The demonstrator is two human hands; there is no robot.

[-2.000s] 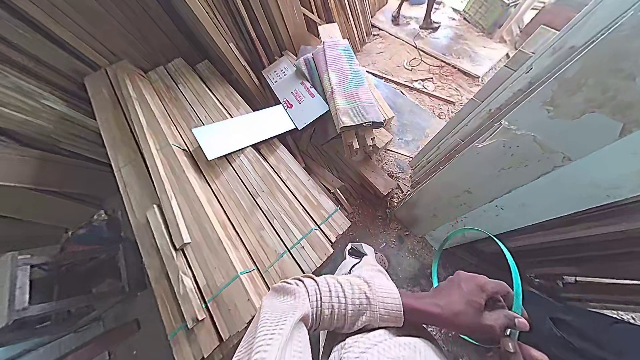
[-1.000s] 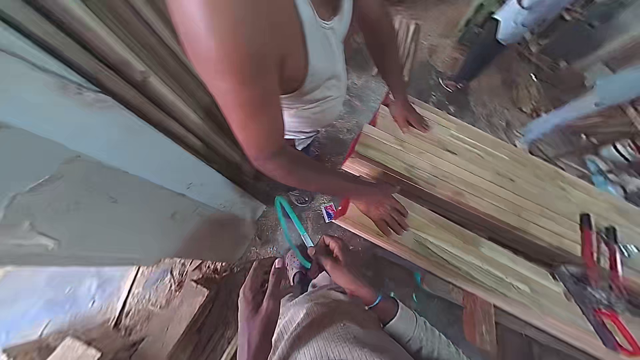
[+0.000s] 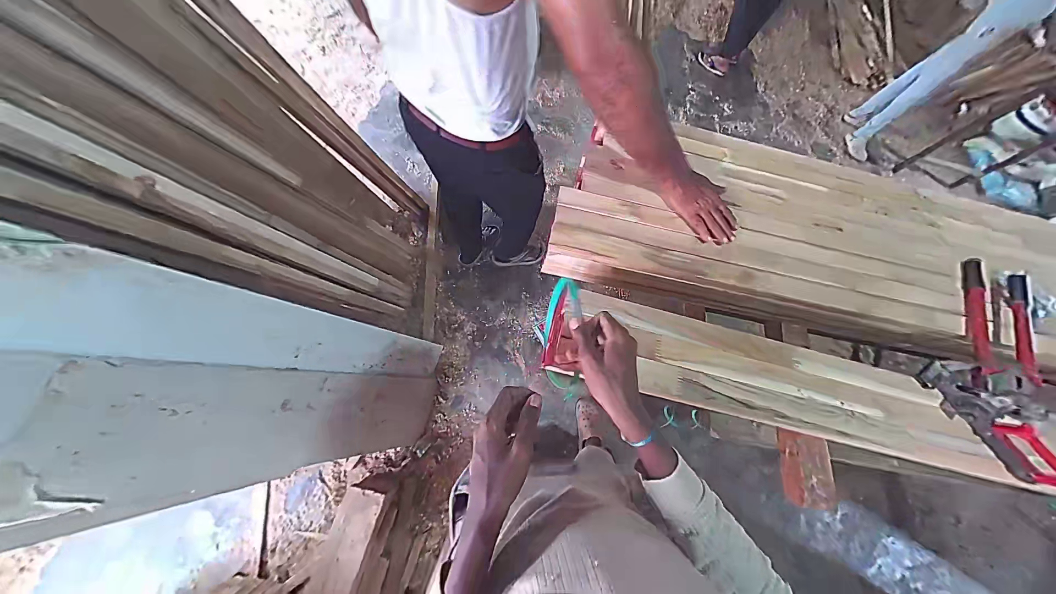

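Note:
My right hand (image 3: 609,363), with a thin blue band at its wrist, holds a loop of green plastic strapping (image 3: 556,307) near the end of the lower wooden boards (image 3: 726,355). My left hand (image 3: 505,433) is beside it, lower and to the left, fingers curled; whether it touches anything I cannot tell. Behind the lower boards lies a wider stack of boards (image 3: 792,219), where a co-worker's hand (image 3: 701,206) rests flat. Red-handled strapping tools (image 3: 998,371) sit on the boards at the right.
A co-worker in a white vest (image 3: 466,70) stands at the far side. A pale wall-like slab (image 3: 214,396) and leaning timber planks (image 3: 206,173) line the left. Other people's legs (image 3: 924,78) show at the top right. Wood debris (image 3: 355,528) lies at the lower left.
My view has swung from a board stack to a work area with a co-worker. Since one second ago, my right hand has moved with the strap toward the board ends; the co-worker's nearer hand has left the boards.

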